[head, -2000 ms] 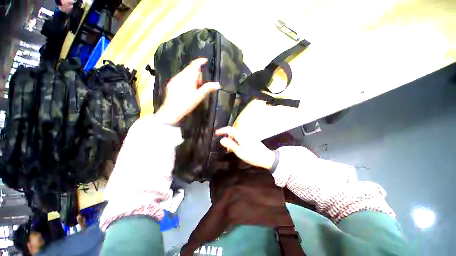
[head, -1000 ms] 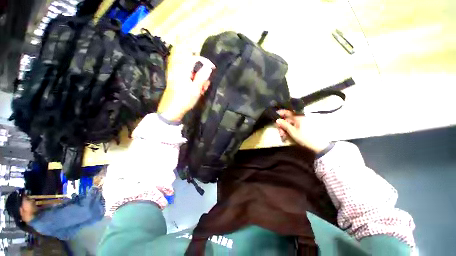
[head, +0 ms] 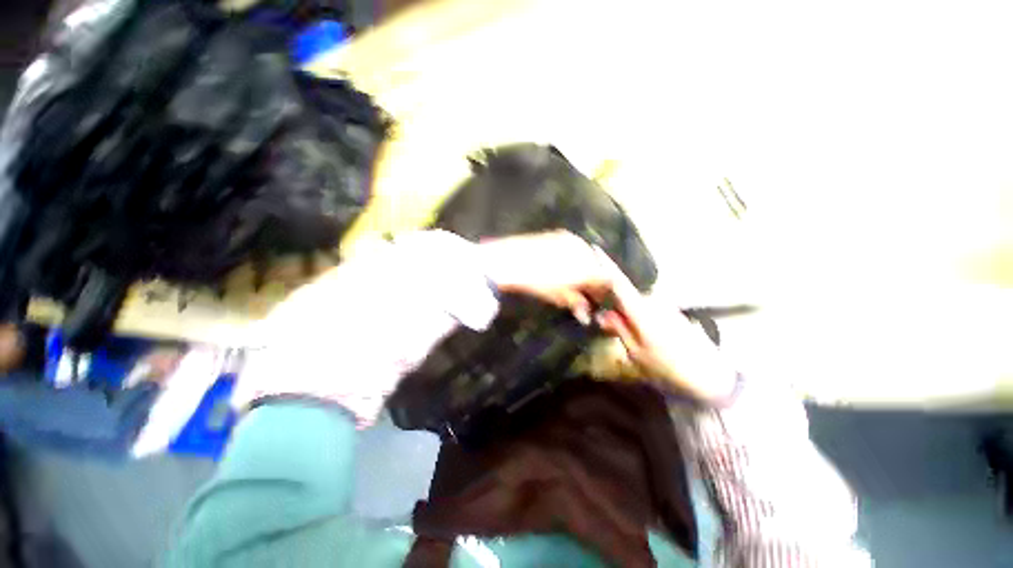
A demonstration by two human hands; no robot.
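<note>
The camouflage backpack [head: 500, 366] lies at the table's near edge against the brown apron, blurred by motion. My left hand [head: 544, 270] reaches across the middle of the backpack, its fingers bent near the bag's right side. My right hand [head: 655, 346] is just beside it, and the fingertips of both hands come close together there. Blur hides whether either hand grips a piece of the bag. A dark strap end [head: 722, 310] sticks out to the right of the bag on the table. My left forearm hides part of the bag.
A large dark backpack pile [head: 189, 155] stands at the left on the pale yellow table [head: 444, 67]. A small slim object [head: 732, 198], maybe thread snips, lies beyond the bag. Blue items and part of a person's blue clothing [head: 56, 416] show at lower left.
My left hand has moved from the bag's left side across to its right side, beside my right hand. The bag sits lower in view, and the view has shifted and blurred.
</note>
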